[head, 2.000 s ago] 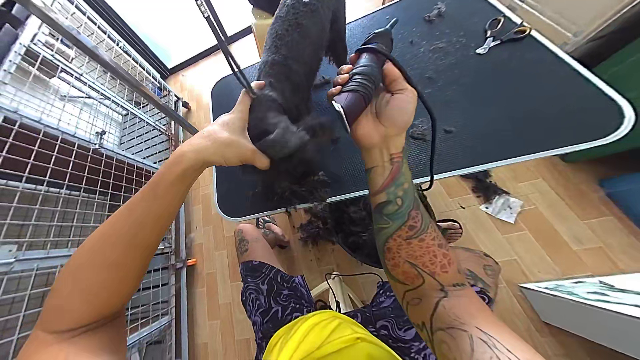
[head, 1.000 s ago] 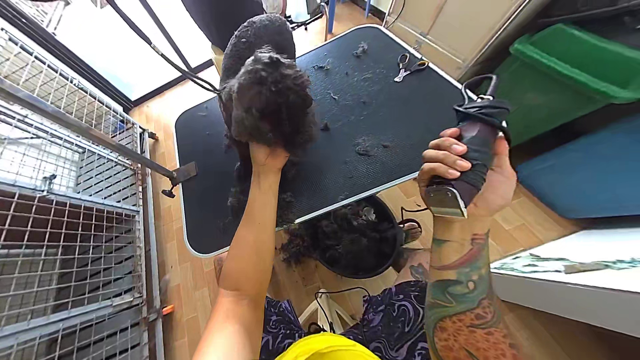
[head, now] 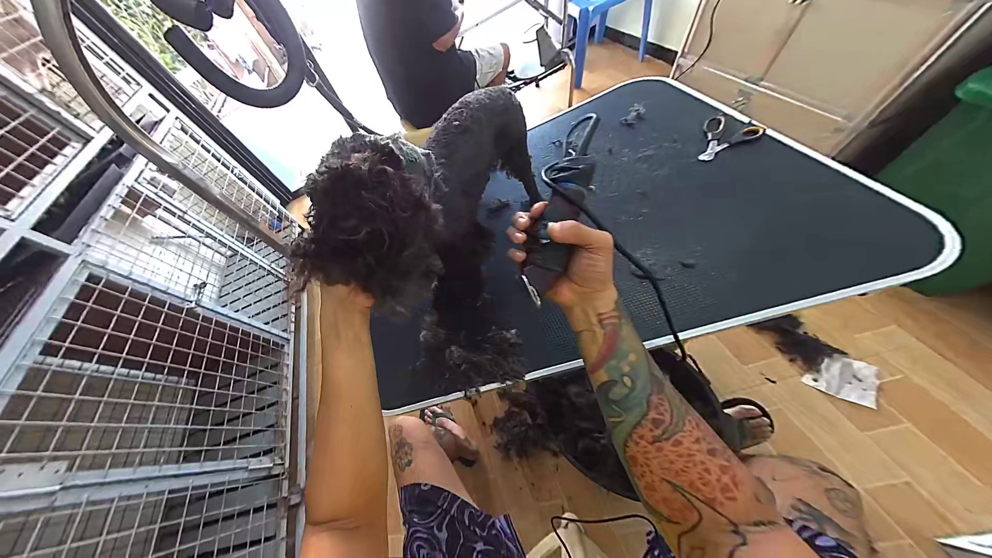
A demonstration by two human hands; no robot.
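Observation:
A curly-haired black dog [head: 484,139] stands on the black grooming table [head: 744,225], its shaggy head toward me at the left. My left hand [head: 346,297] is under the dog's head at the muzzle or chin, its fingers mostly hidden by fur. In my right hand [head: 570,248] is a dark electric hair clipper [head: 552,240], held just right of the dog's front legs, its metal blade pointing down toward me. A black cord runs from the clipper over the table edge. Scissors [head: 725,139] with orange-lined finger rings lie at the table's far right.
Wire cages [head: 155,372] line the left side, with a curved metal grooming arm [head: 155,147] before them. Beneath the table edge is a black basin [head: 597,457] with cut hair. A person [head: 415,54] sits beyond the dog. Green bins [head: 945,178] and a cabinet [head: 821,62] stand right.
The clipper in my right hand has come back from beyond the table's right side to near the dog. My left hand and the dog's head have shifted left. The view has swung noticeably.

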